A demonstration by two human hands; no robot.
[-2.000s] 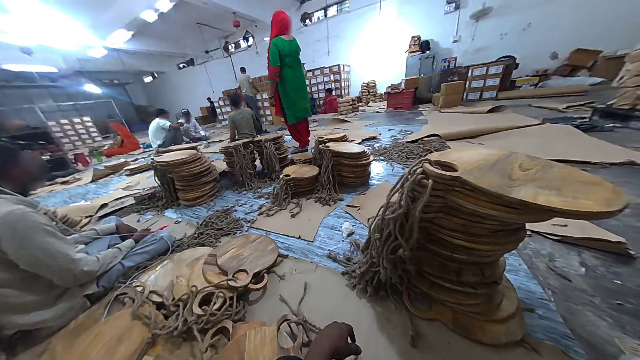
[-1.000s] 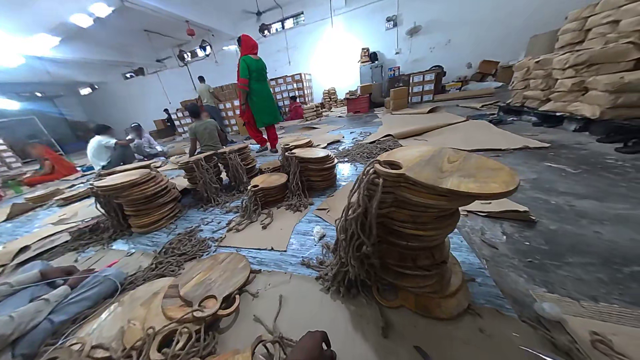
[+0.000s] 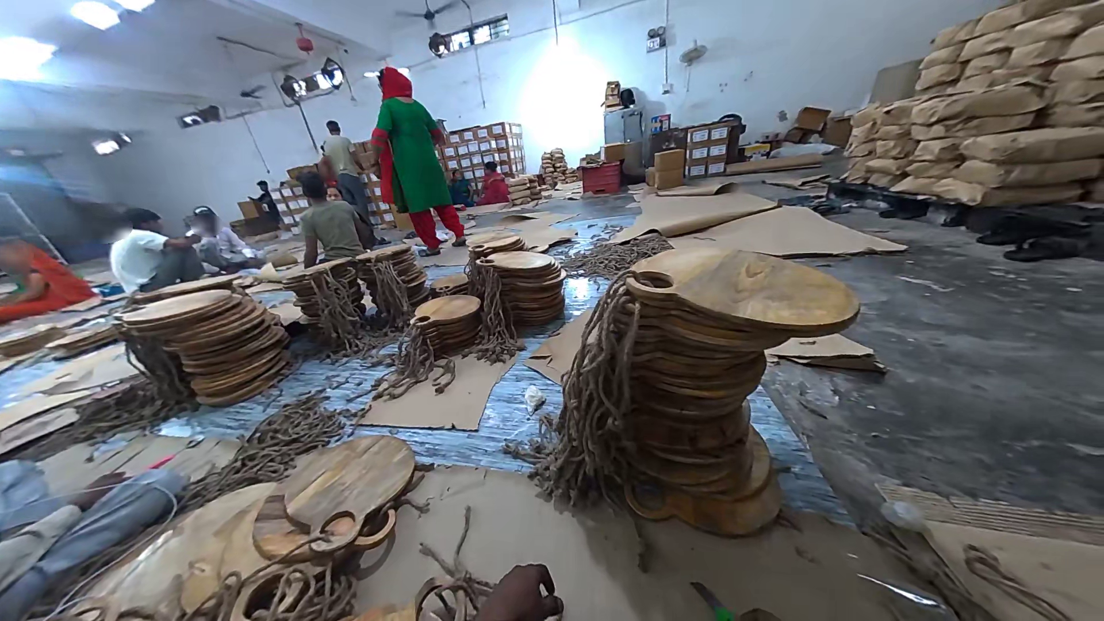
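Observation:
One of my hands (image 3: 520, 593) shows at the bottom edge, its fingers curled beside a knotted rope (image 3: 457, 578); which hand it is and whether it holds anything cannot be told. To its left lie loose round wooden boards (image 3: 354, 483) with ring-shaped handles and rope loops. A tall stack of wooden boards (image 3: 699, 388) stands on cardboard beyond the hand, with many rope loops (image 3: 595, 405) hanging from its left side. Right of the hand, a blade with a green handle (image 3: 721, 612) lies at the bottom edge. My other hand is not identifiable.
A co-worker's legs (image 3: 95, 526) are close on the left. More board stacks (image 3: 211, 345) and rope piles (image 3: 285, 440) stand beyond. Cardboard sheets (image 3: 776, 228) cover parts of the floor. A person in green (image 3: 410, 155) stands farther back; paper-wrapped packages (image 3: 992, 129) are piled at right.
The view has swung right, bringing in the pile of packages. The blade with the green handle now shows at the bottom. The visible hand stays low beside the rope.

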